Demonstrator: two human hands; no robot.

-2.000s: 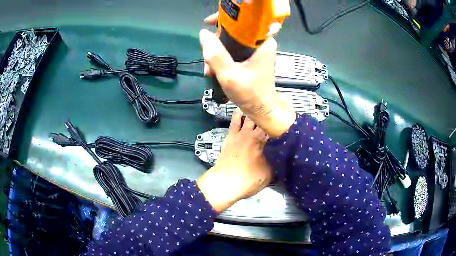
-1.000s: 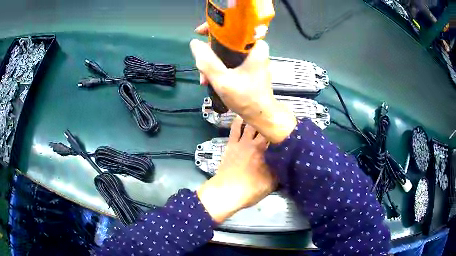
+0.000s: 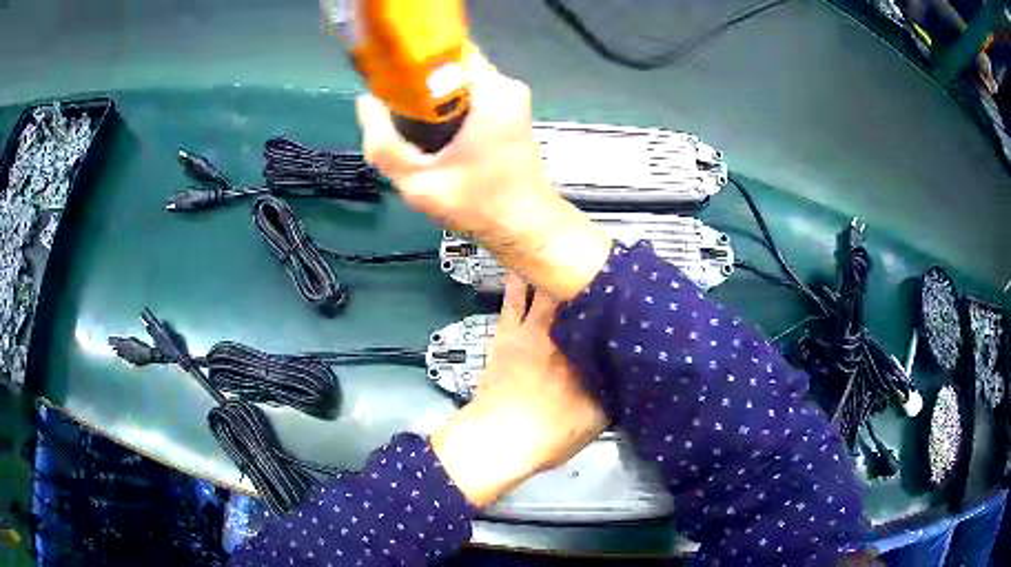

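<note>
My right hand (image 3: 477,166) is closed around an orange electric screwdriver (image 3: 416,55), blurred and cut off by the top edge. Its dark nose is mostly hidden by the hand, left of the upper adapters. My left hand (image 3: 530,382) lies over a grey ribbed power adapter (image 3: 449,357). Its fingers reach up to the lower edge of a second adapter (image 3: 687,249), with the fingertips partly hidden under my right wrist; what the palm holds is hidden. A third adapter (image 3: 632,164) lies behind. Another grey case (image 3: 588,482) lies at the front edge, partly under my sleeves.
Bundled output cables (image 3: 272,377) lie left of the cases. Bundled input cords (image 3: 848,343) lie at right, beside two round screw dishes (image 3: 940,321). A black tray of grey pieces (image 3: 44,210) stands far left, another tray (image 3: 984,343) far right. Blue crates (image 3: 122,498) are below the bench edge.
My right hand and the screwdriver have moved left and up, off the left end of the second adapter, whose end now shows. My left hand stays over the adapters, in nearly the same place.
</note>
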